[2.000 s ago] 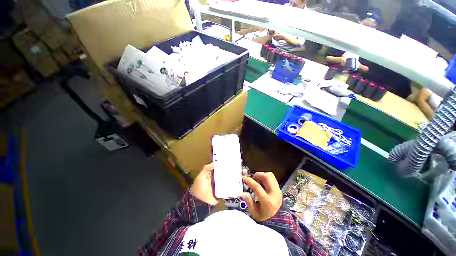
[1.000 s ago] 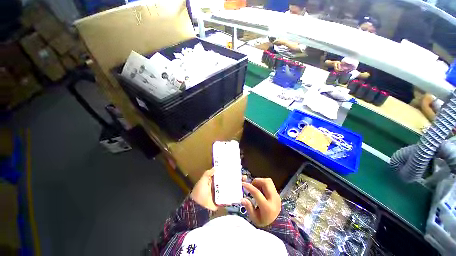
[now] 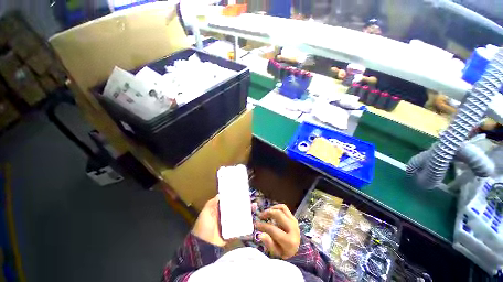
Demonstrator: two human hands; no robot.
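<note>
A smartphone (image 3: 235,201) with a bright white screen is upright in front of my body. My left hand (image 3: 208,223) grips its lower left side. My right hand (image 3: 278,230) is at the phone's lower right edge, fingers curled and apart; whether it touches the phone is unclear. Small parts (image 3: 262,205) lie heaped in a box behind and below the hands. A clear blister tray (image 3: 344,234) of shiny and brown parts lies in a black crate to the right of my right hand.
A black crate (image 3: 193,128) of white wrapped parts stands on a cardboard box (image 3: 212,165) at left. A blue bin (image 3: 353,177) sits on the green belt (image 3: 268,122). A ribbed hose (image 3: 462,124) hangs at right above white trays (image 3: 475,220). People's hands show across the belt.
The view has turned right, so the crate, blue bin and hose appear further left. The phone is still in my left hand, and my right hand stays beside it.
</note>
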